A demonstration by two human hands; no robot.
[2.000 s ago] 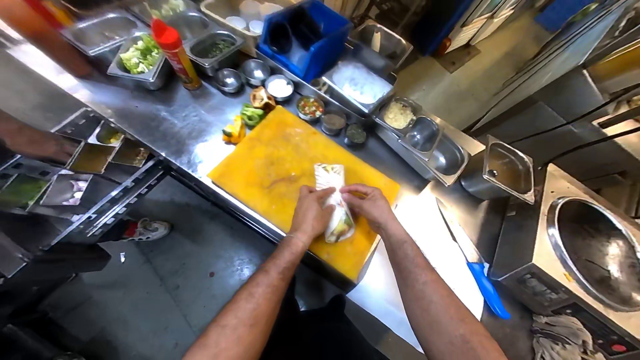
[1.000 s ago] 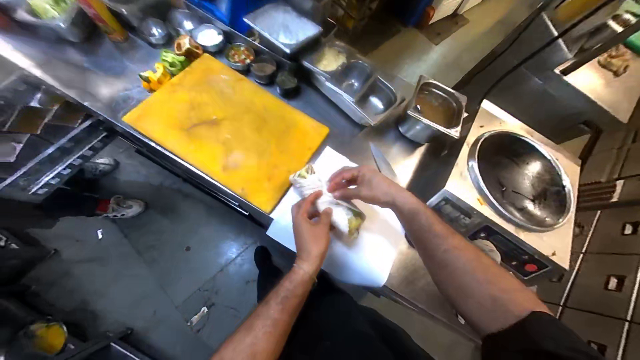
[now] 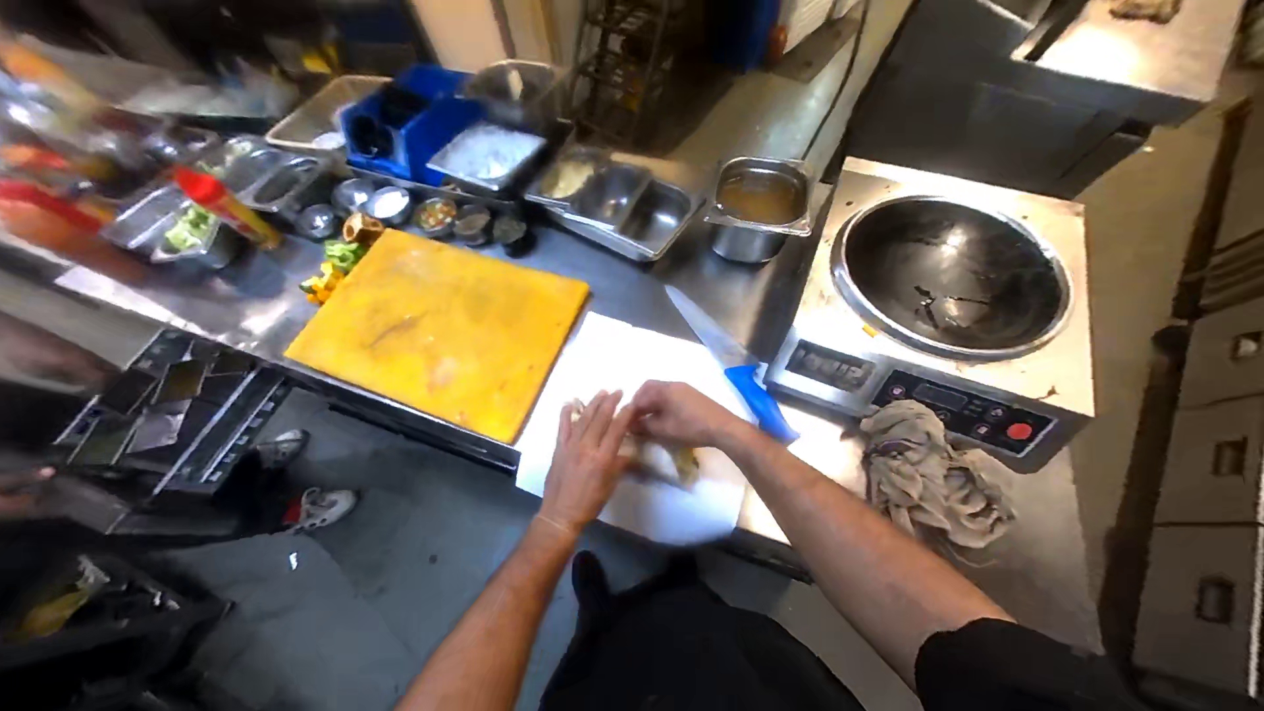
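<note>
A filled wrap (image 3: 664, 460), blurred and largely covered by my hands, lies on a sheet of white paper (image 3: 617, 355) on the steel counter. My left hand (image 3: 588, 449) rests on the wrap's left part with its fingers extended. At its top side, my right hand (image 3: 673, 413) has bent fingers against the wrap, their tips hidden. A knife with a blue handle (image 3: 760, 403) lies by the paper's right edge, its blade pointing away from me. Left of the paper is a yellow cutting board (image 3: 444, 331), with nothing on it but stains.
An induction wok cooker (image 3: 953, 276) stands at the right, a crumpled cloth (image 3: 928, 474) before it. Behind the board are small bowls (image 3: 434, 215), steel pans (image 3: 622, 202), a blue bin (image 3: 400, 123) and a red-capped bottle (image 3: 227, 205). Another person's arm (image 3: 49, 355) shows at far left.
Two seconds ago the wrap was on the yellow board; by one second ago my hands had it over the white paper. My left hand now lies flatter over it. The view has shifted.
</note>
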